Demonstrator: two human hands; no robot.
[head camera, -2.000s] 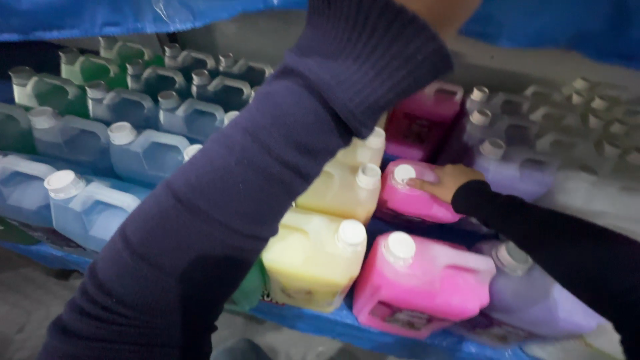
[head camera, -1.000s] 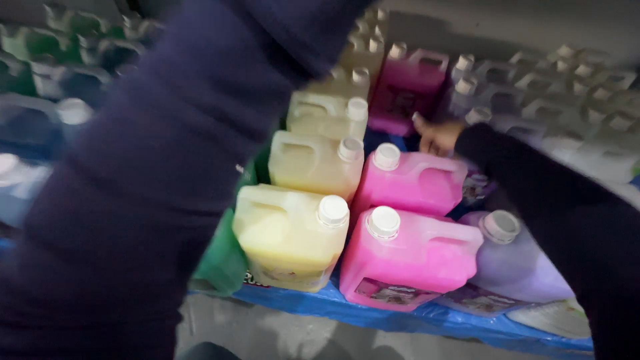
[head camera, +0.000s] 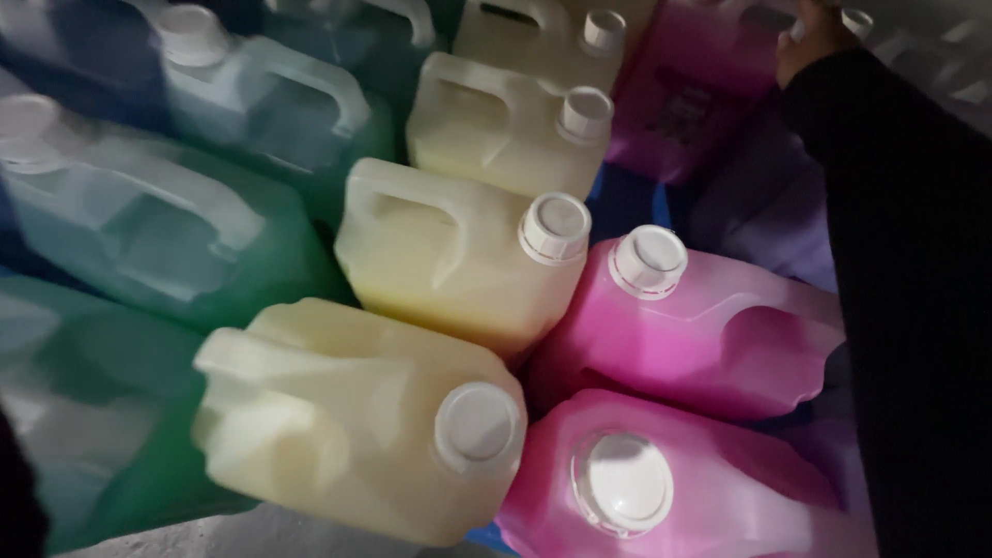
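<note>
At the upper right my right hand is at the top of a dark pink plastic jug, by its handle and white cap; its fingers are partly cut off by the frame's edge, so its hold is unclear. My left hand is out of view. Two brighter pink jugs stand nearer, one behind the other. Left of them runs a row of pale yellow jugs, the front one beside the nearest pink jug, another behind it. All these have white screw caps.
Green jugs and bluish ones stand packed on the left. Purple jugs stand at the right, partly behind my dark sleeve. Blue sheeting shows in a gap behind the brighter pink jugs. Grey floor lies below the front edge.
The view has come much closer to the yellow and pink jugs. My left arm, which crossed the view before, has moved out of it. My right hand is now at the dark pink jug's top.
</note>
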